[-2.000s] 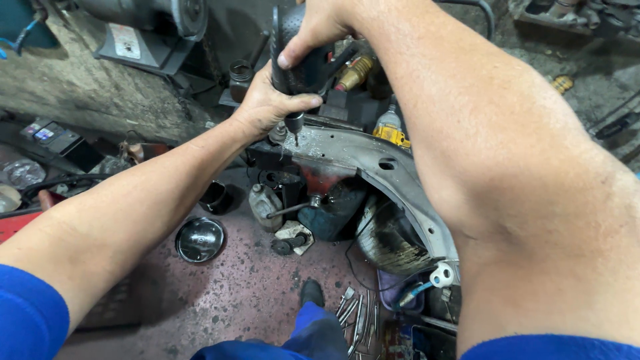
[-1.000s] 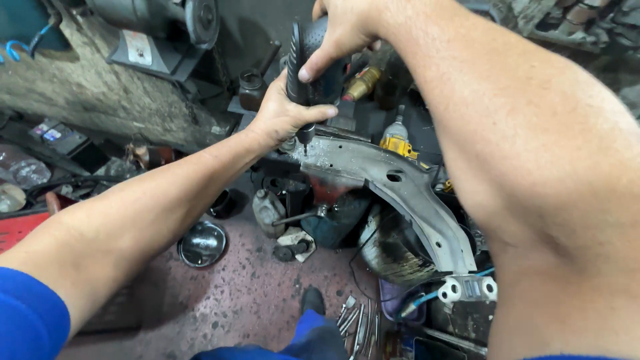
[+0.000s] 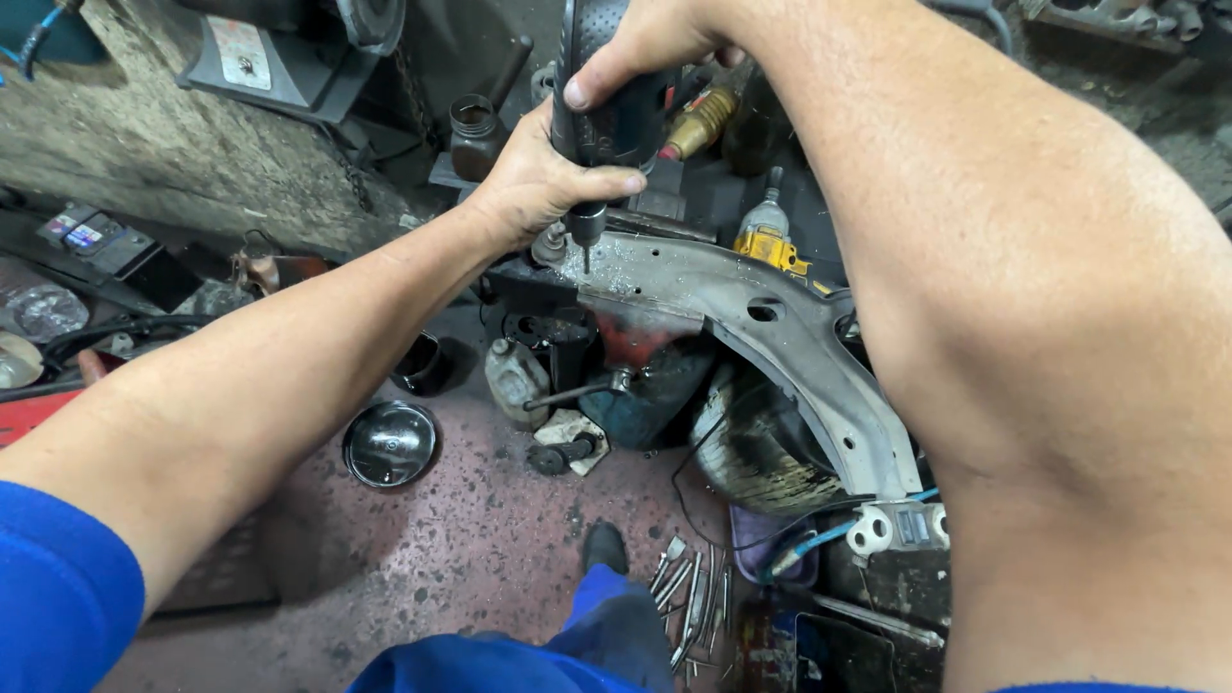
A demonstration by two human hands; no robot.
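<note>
My left hand is wrapped around the lower front of a dark power drill, just above its chuck. My right hand grips the drill from above, its thumb on the housing; its other fingers are mostly hidden. The drill points down, and its thin bit meets the left end of a curved grey metal bracket. Bright metal shavings lie around the bit. Under that end of the bracket is a red bench vise with a handle.
A yellow cordless impact wrench lies behind the bracket, near a glass jar. A bench grinder base stands at upper left. Below are a grimy jug, a round black pan, a tire and several hand tools on the floor.
The view has shifted somewhat, showing more of the bracket's right part than the earliest frame. Both hands stay on the drill, which remains over the bracket's left end.
</note>
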